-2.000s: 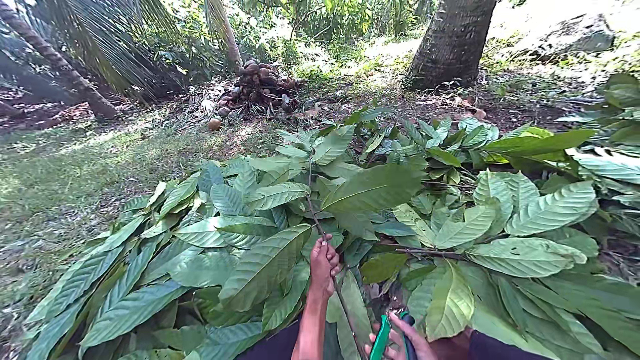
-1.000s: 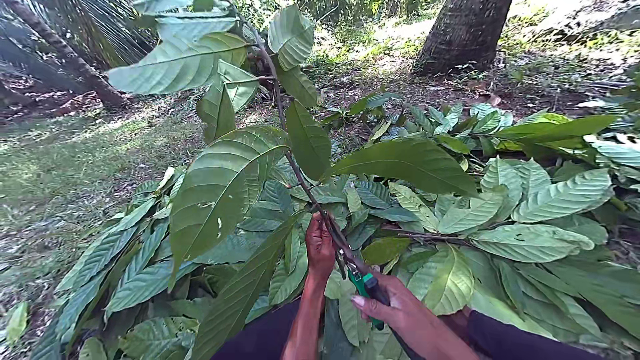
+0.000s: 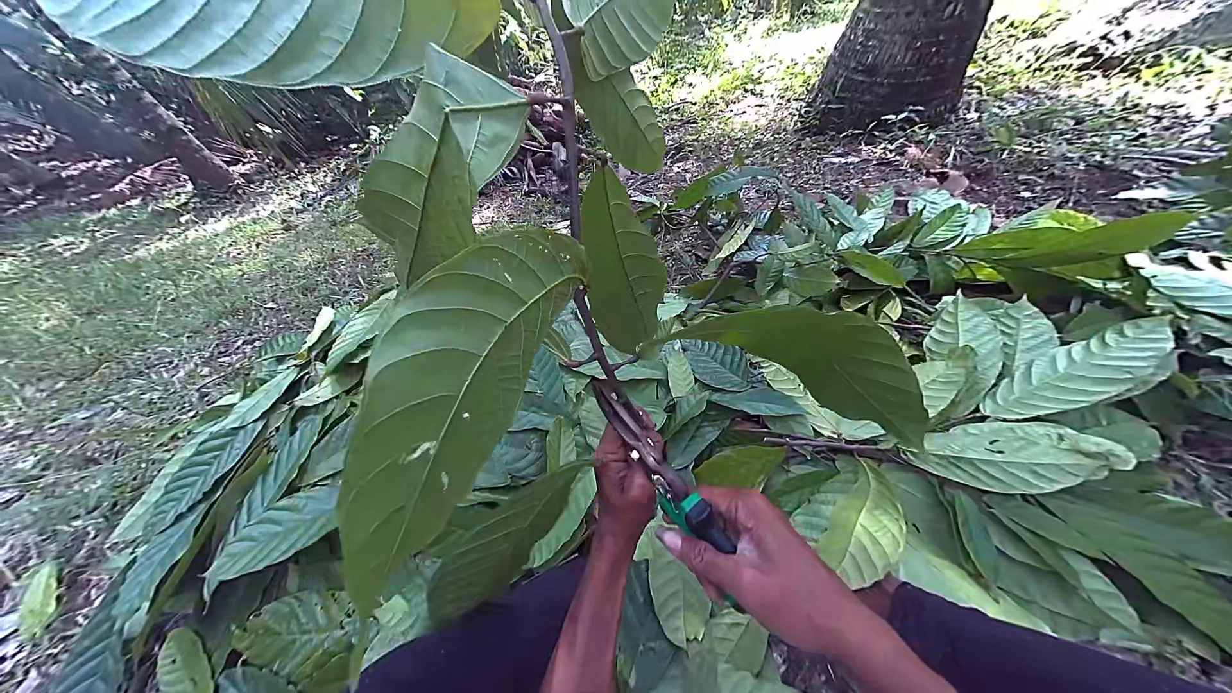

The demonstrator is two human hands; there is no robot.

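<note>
My left hand grips the lower end of a leafy branch together with a few cut brown stems. The branch stands upright, its large green leaves spreading in front of me. Just right of that hand, my right hand is closed around green-and-black pruning shears. The blades point up and left against the stems by the left hand; whether they are apart or together cannot be told.
Cut leafy branches cover the ground around my legs. A thick tree trunk stands behind at the upper right. Grass lies to the left, a leaning trunk beyond it. My dark-clothed legs are at the bottom.
Two seconds ago the shears were near the bottom edge, apart from my left hand; now they are up beside it. A large-leaved branch has come up in front of me.
</note>
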